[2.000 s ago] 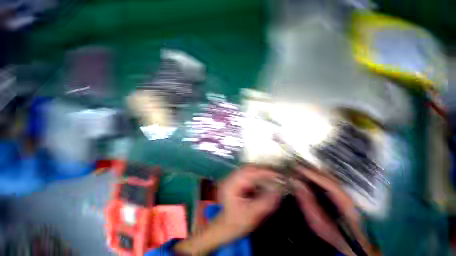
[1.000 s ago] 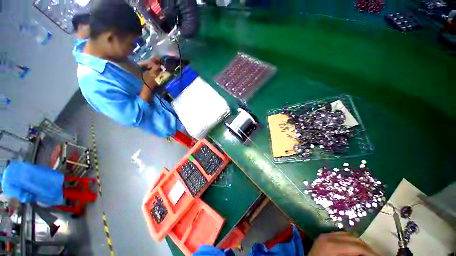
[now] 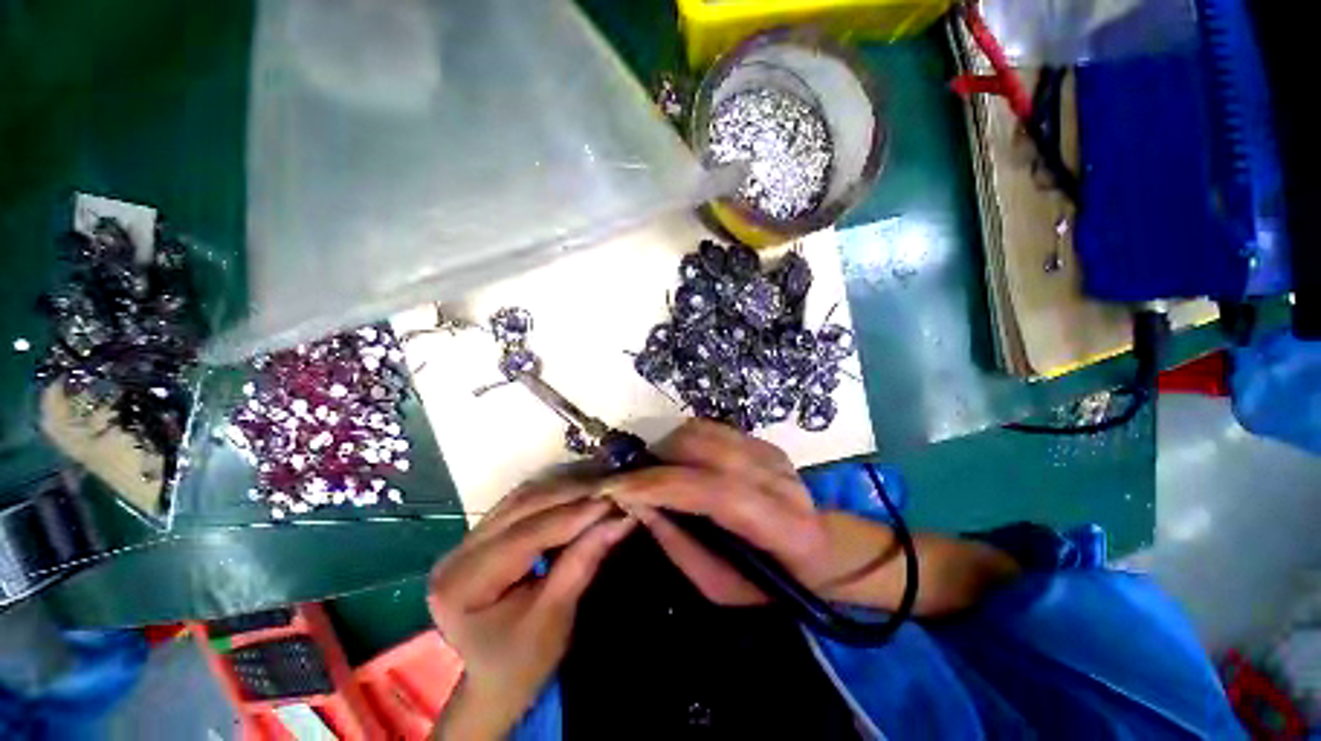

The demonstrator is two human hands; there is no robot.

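My right hand (image 3: pixel 746 500) holds the black handle of a soldering iron (image 3: pixel 558 398), whose metal tip points up-left over the cream board (image 3: pixel 609 297). My left hand (image 3: pixel 529 572) is beside it with fingertips pinched together near the board's front edge; whether they grip something too small to see I cannot tell. A few dark round parts with leads (image 3: pixel 512 327) lie on the board by the iron's tip. The main heap of dark parts (image 3: pixel 746 340) lies on the board's right side. A loose heap of pink-red and white discs (image 3: pixel 326 420) lies left of the board.
The translucent fume hood (image 3: pixel 435 174) hangs over the board's back. Behind are a cup of silver-white pieces (image 3: pixel 775 152) and a yellow box (image 3: pixel 811 20). A blue station (image 3: pixel 1173 159) stands on papers (image 3: pixel 1014 217) at right. A tray of dark parts (image 3: pixel 123 319) is far left; a red-orange crate (image 3: pixel 283 673) is below.
The view has swung from the neighbouring worker and aisle back to the board. Both hands, the iron, the hood and the cup now show clearly.
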